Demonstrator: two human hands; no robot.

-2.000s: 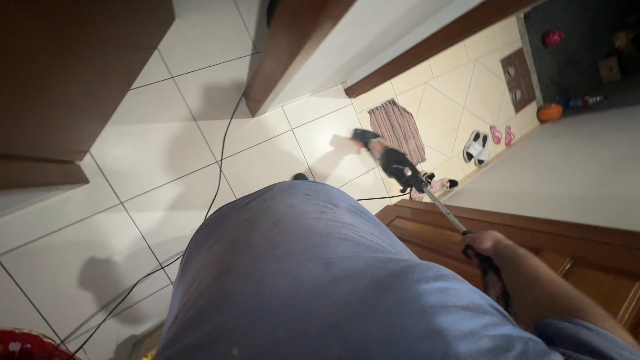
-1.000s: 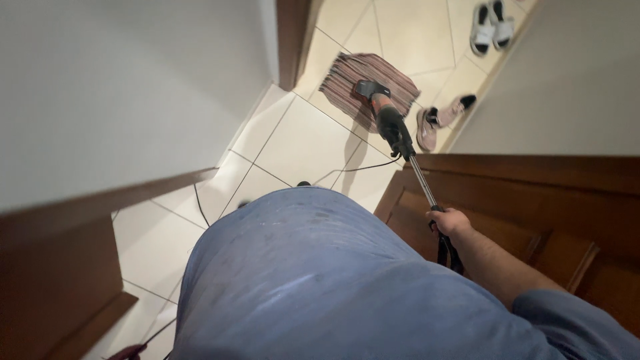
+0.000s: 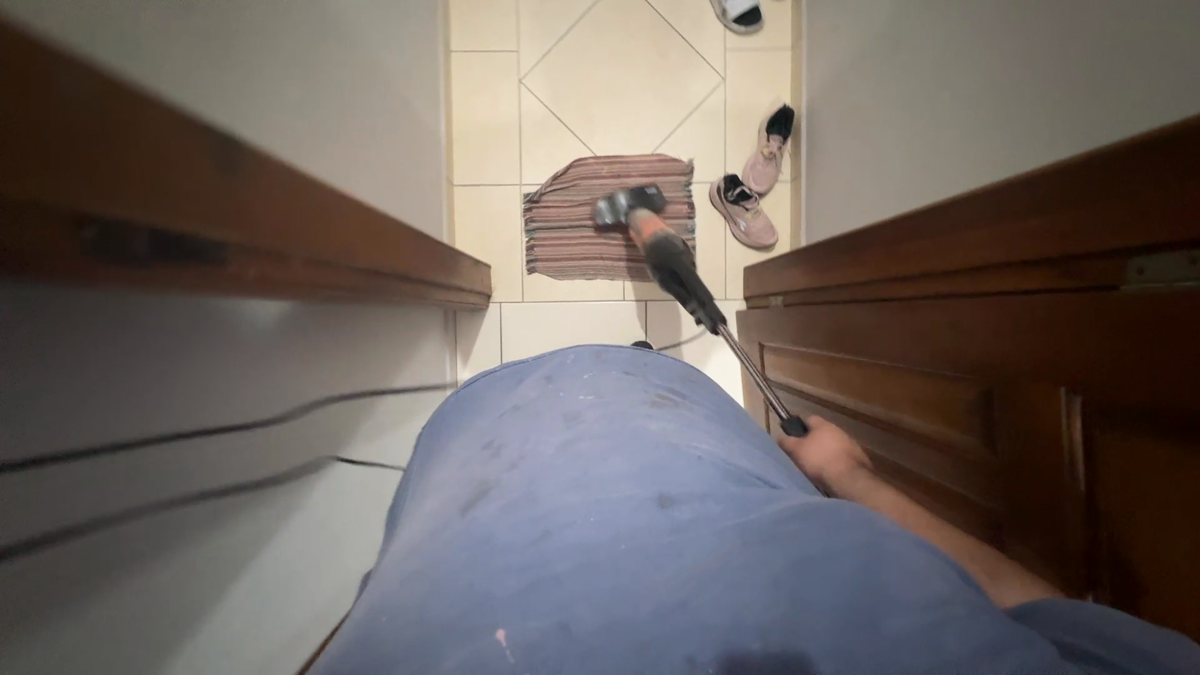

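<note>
My right hand [image 3: 827, 457], at the lower right, is closed around the handle end of a corded stick vacuum cleaner [image 3: 680, 274]. Its metal tube runs up and left from my fist to a dark body with an orange part. The blurred floor head [image 3: 630, 206] is over a striped woven rug [image 3: 586, 230] with frayed edges; whether it touches the rug cannot be told. My left hand is out of view. A blue shirt over my torso hides much of the floor below.
Pink sneakers [image 3: 747, 214] lie right of the rug by the wall, with a dark and white sandal [image 3: 741, 14] beyond. A wooden door frame [image 3: 375, 253] flanks the left, a panelled wooden door [image 3: 881, 394] the right. Black cables [image 3: 234, 425] run at left.
The view has turned to face straight along the passage. The vacuum's floor head, over the tiles two seconds ago, is now over the rug. My right hand keeps its hold on the handle.
</note>
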